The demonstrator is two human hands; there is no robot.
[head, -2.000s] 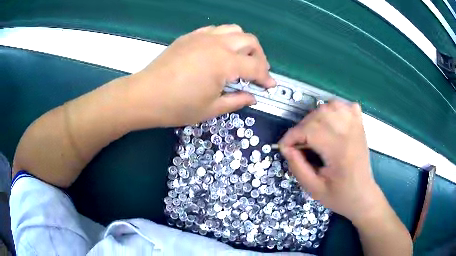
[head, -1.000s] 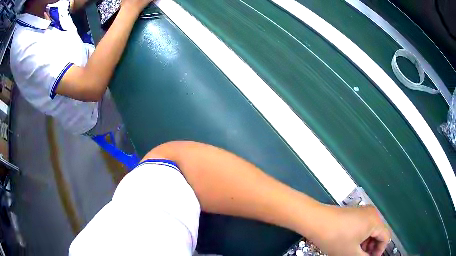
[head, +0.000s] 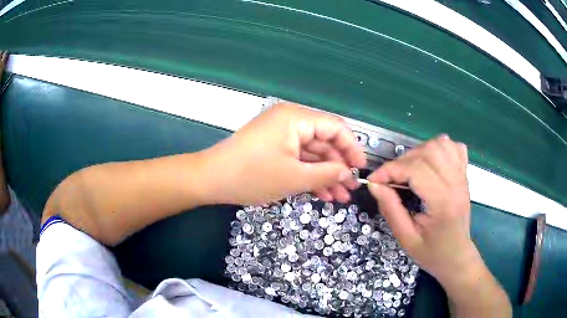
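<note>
My right hand [head: 429, 205] holds a thin pale stick [head: 393, 185] in its fingertips, its tip pointing left. My left hand [head: 298, 155] is just left of it, fingertips close together at the stick's tip, with a small clear disc [head: 355, 172] at them. Behind both hands a grey strip housing [head: 384, 145] lies on the white rail; a few round seats show between the hands and some hold pale discs. The hands hide the rest. The black tray [head: 342, 243] below is spread with loose clear discs [head: 290, 250].
The white rail [head: 143, 86] and green conveyor [head: 205, 53] run across beyond the hands. A reddish-brown narrow block [head: 533, 259] stands at the right on the green worktop [head: 497, 223]. Part of another person's arm [head: 3, 180] shows at the left edge.
The view has swung back from the left side to the tray. Compared with two seconds ago, my left hand has left the strip and its fingertips now meet the stick's tip.
</note>
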